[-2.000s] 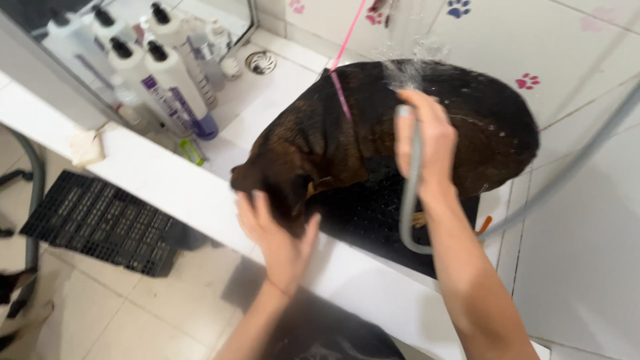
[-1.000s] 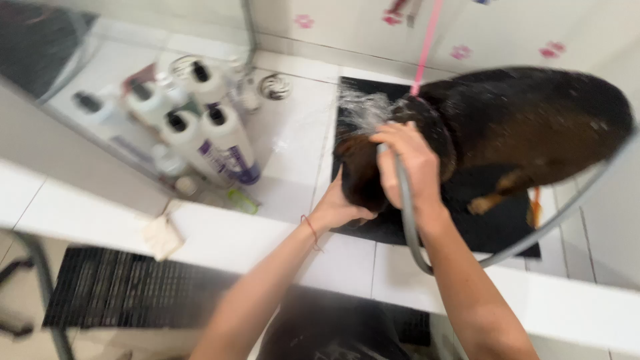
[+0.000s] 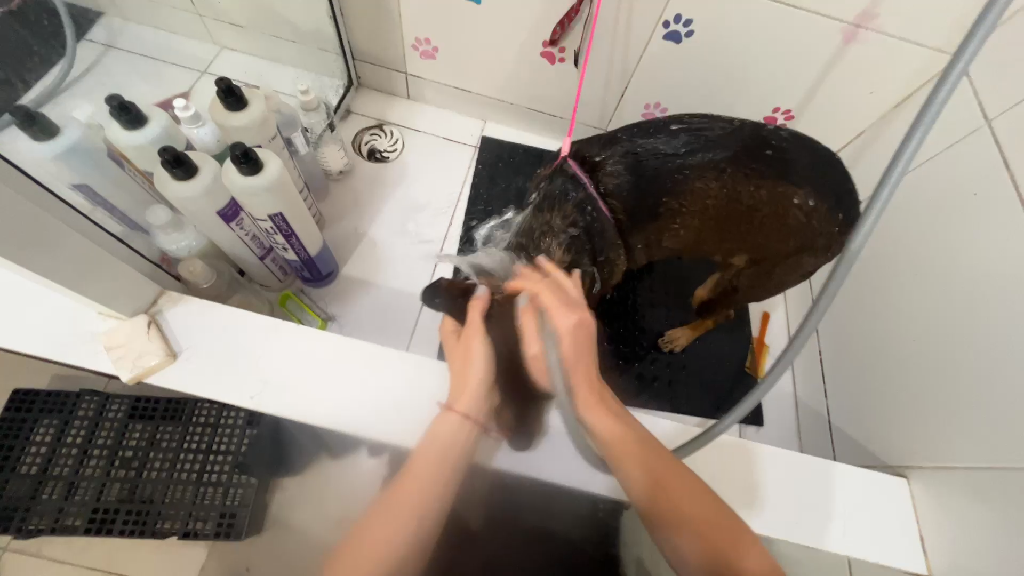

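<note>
A wet black-and-brown dog [image 3: 720, 192] stands in a white tiled tub on a black mat [image 3: 680, 384], its head low over the tub's front edge. A pink lead [image 3: 586, 80] runs up from the loop at its neck. My left hand [image 3: 470, 352] holds the dog's head, with an ear near the thumb. My right hand [image 3: 560, 328] grips the end of a grey hose [image 3: 848, 264] beside the head. Water [image 3: 484, 260] sprays over the head and neck; the hose's outlet is hidden by the fingers.
Several pump bottles [image 3: 280, 216] stand at the left by a glass panel, near a metal drain [image 3: 378, 144] and a green plastic item [image 3: 302, 310]. A pale block [image 3: 138, 348] lies on the white ledge [image 3: 320, 376]. An orange-handled tool [image 3: 760, 344] lies right of the mat. A black plastic grate [image 3: 120, 464] is below.
The dog's head has come down over the ledge, and both my hands are at it. Two seconds ago my right hand held the hose over the dog's back. The view has shifted.
</note>
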